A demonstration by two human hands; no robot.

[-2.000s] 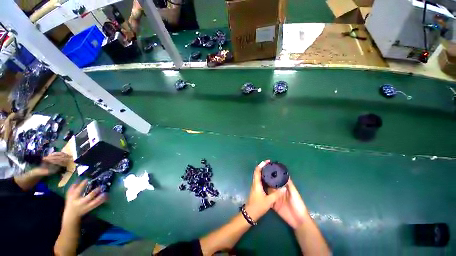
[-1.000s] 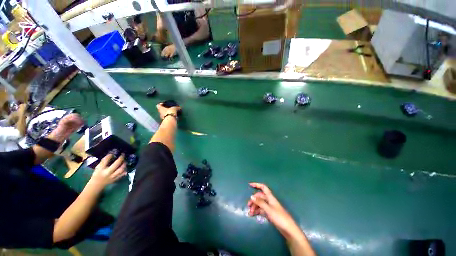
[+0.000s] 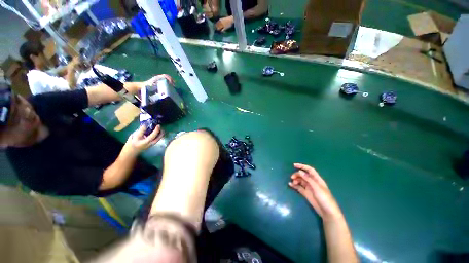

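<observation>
A black cylindrical housing (image 3: pixel 232 82) lies on the far lane of the green belt, away from both hands. A loose pile of small glossy black fittings (image 3: pixel 239 154) lies on the near side of the belt. My right hand (image 3: pixel 311 188) is over the belt right of the pile, empty, fingers apart and slightly curled. My left arm is bent back close to the camera. My left hand (image 3: pixel 128 250) is blurred and cut off by the bottom edge at the lower left; whether it holds anything cannot be told.
A neighbour in black (image 3: pixel 67 138) works at the left by a black box with a silver face (image 3: pixel 165 105). A white frame post (image 3: pixel 175 56) slants down to the belt. Small motor-like pieces (image 3: pixel 349 89) lie along the far lane. A dark object (image 3: pixel 464 164) is cut off at the right edge.
My left hand has left the housing on the far lane and come back low beside the camera. My right hand stays open. The view has turned left.
</observation>
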